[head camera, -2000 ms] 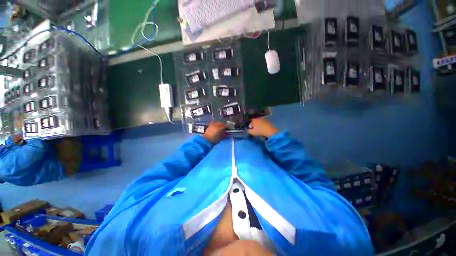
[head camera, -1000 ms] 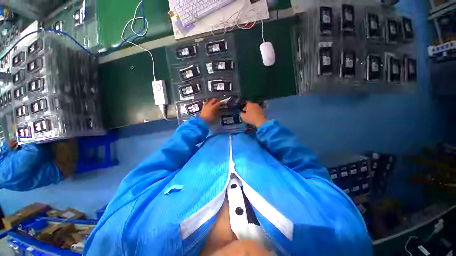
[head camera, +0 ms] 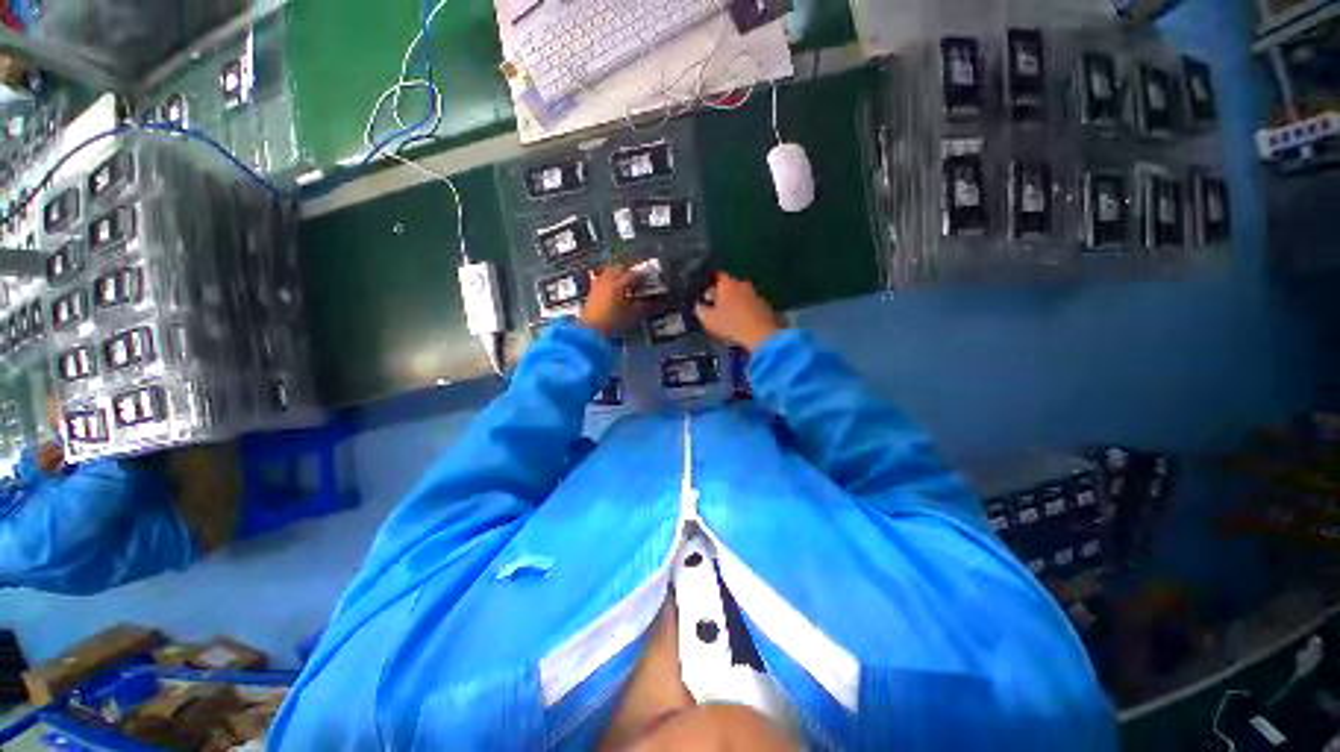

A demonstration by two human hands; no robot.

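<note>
A clear tray (head camera: 600,206) of black units with white labels lies on the green bench in front of me, its near end by my smock. My left hand (head camera: 609,303) is over the tray's middle, its fingertips gripping the edge of a tilted black unit (head camera: 647,275) in the right column. My right hand (head camera: 742,313) is at the tray's right edge, closed on a small dark thing (head camera: 704,288), likely the barcode scanner; its shape is mostly hidden. Other units sit in pockets above and below my hands.
Tall stacks of filled trays stand at left (head camera: 191,294) and right (head camera: 919,176). A white keyboard (head camera: 610,44), mouse (head camera: 791,176) and white adapter (head camera: 481,298) with cables lie on the bench. A person in a blue smock (head camera: 96,514) is at far left. Blue bins are lower left.
Both hands have moved up along the tray, away from my body. My left hand has come to a unit farther up the right column. The near-end units now show more.
</note>
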